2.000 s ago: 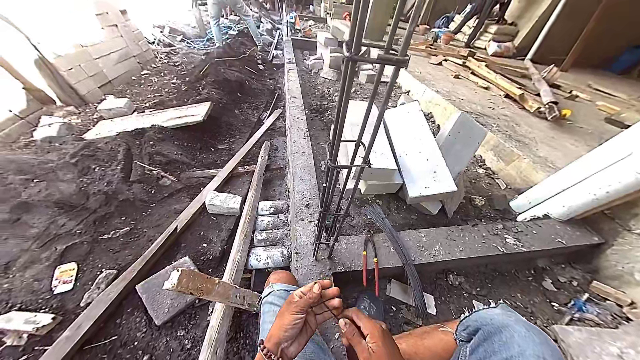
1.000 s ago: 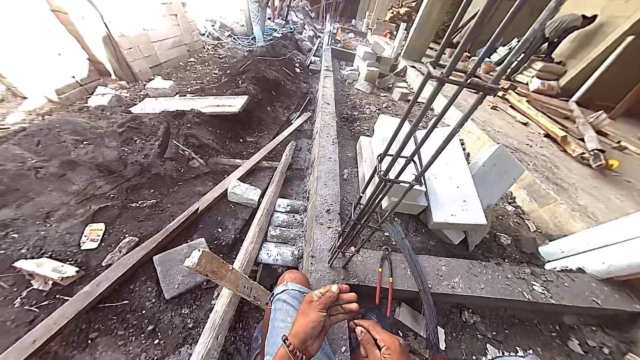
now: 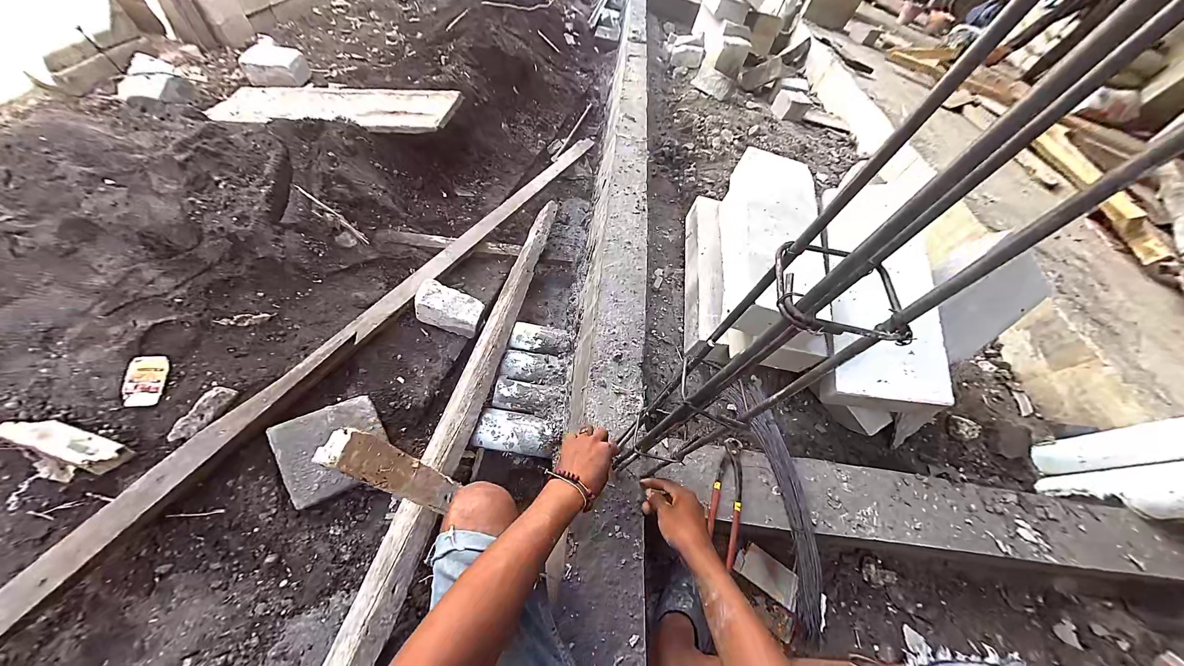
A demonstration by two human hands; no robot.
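Observation:
A rebar column cage (image 3: 814, 305) with wire stirrups rises, slanting to the upper right, from the corner of the concrete beam (image 3: 615, 277). My left hand (image 3: 586, 460) is at the foot of the cage on its left side, fingers bent down; whether they grip a bar or a wire cannot be made out. My right hand (image 3: 675, 511) is just right of the cage's base, fingers curled, possibly on a thin wire too small to tell. Beside it, red-handled pincers (image 3: 727, 504) lean on the beam. A bundle of tie wire (image 3: 788, 499) lies across the beam to their right.
White blocks (image 3: 888, 342) are stacked behind the cage. Left of the beam lie long timbers (image 3: 370, 324), a short wooden piece (image 3: 384, 467), a grey paver (image 3: 310, 444) and several pipe-like cylinders (image 3: 523, 433). White pipes (image 3: 1110, 458) lie at the right edge.
My hands were together in front of my knees, in front of the cage; they have moved forward to its foot and apart. The view has tipped down and closer.

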